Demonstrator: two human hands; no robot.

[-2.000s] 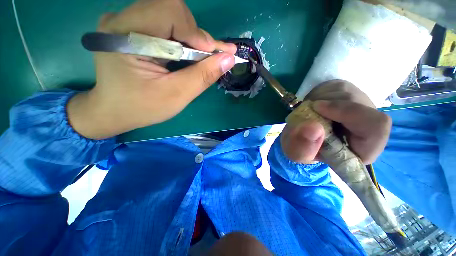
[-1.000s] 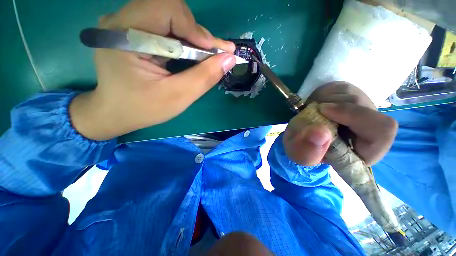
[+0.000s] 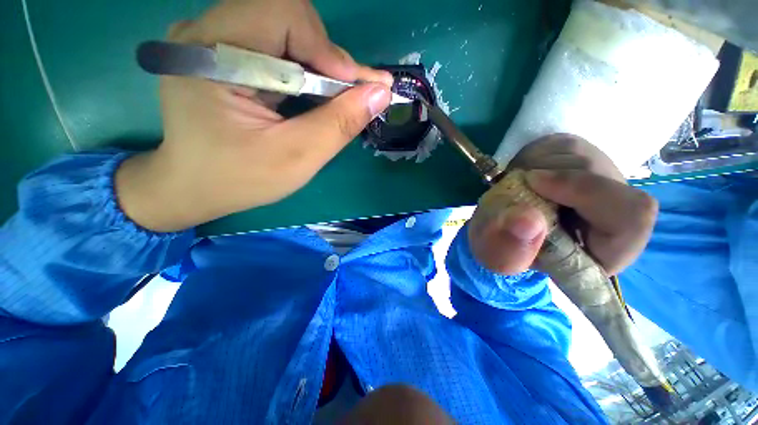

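Note:
A small black round workpiece (image 3: 403, 124) lies on the green mat, on a ragged whitish-grey patch (image 3: 438, 80). My left hand (image 3: 258, 124) grips slim silver tweezers (image 3: 258, 70) with a pale-taped middle and a dark end. The tweezers' tips are at the upper part of the workpiece. My right hand (image 3: 565, 203) grips the soldering iron (image 3: 582, 274) by its thick taped cream handle. The iron's dark tip is at the upper right of the workpiece, close to the tweezers' tips. Whether the two tips touch is too small to tell.
A white wrapped block (image 3: 615, 79) stands right of the workpiece, just beyond my right hand. A shiny metal tray (image 3: 711, 155) with small parts and a yellow block (image 3: 745, 83) are at the right edge. A thin pale line (image 3: 43, 79) crosses the mat at far left.
Compared with two seconds ago, my right hand and the iron have shifted very slightly to the right. The left hand and tweezers are almost still. Both holds are unchanged.

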